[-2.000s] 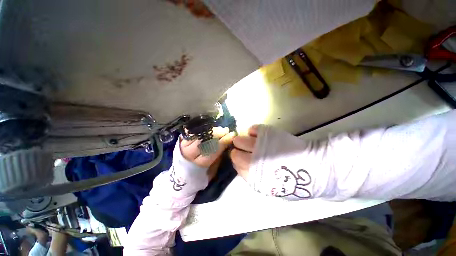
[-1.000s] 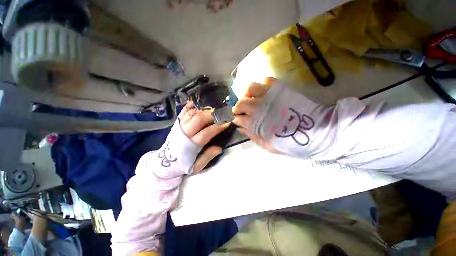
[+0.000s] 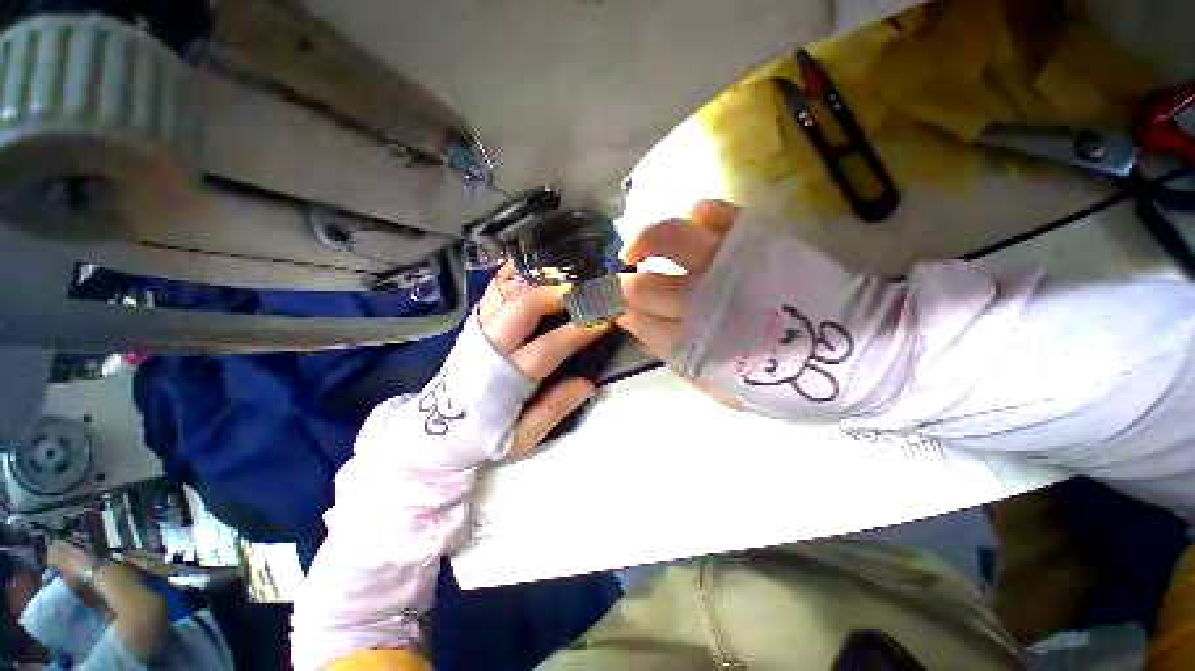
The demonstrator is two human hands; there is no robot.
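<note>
The navy garment lies bunched to the left of the needle area and hangs below the table. A dark part of it shows under my left hand, whose fingers lie on the cloth just below the presser foot area. My right hand is at the right side of the needle area, fingers bent, close to my left fingertips. The machine's metal parts and a ribbed grey knob partly hide the fingertips. What my right fingertips touch is hidden.
Black thread snips lie by yellow cloth scraps. Red and black shears lie at the far right. A thin black cord crosses the table. A person is at lower left beside another machine.
Over two seconds the view shifted, and both hands appear higher. In the last second the hands stayed nearly in place at the needle area, with only slight movement.
</note>
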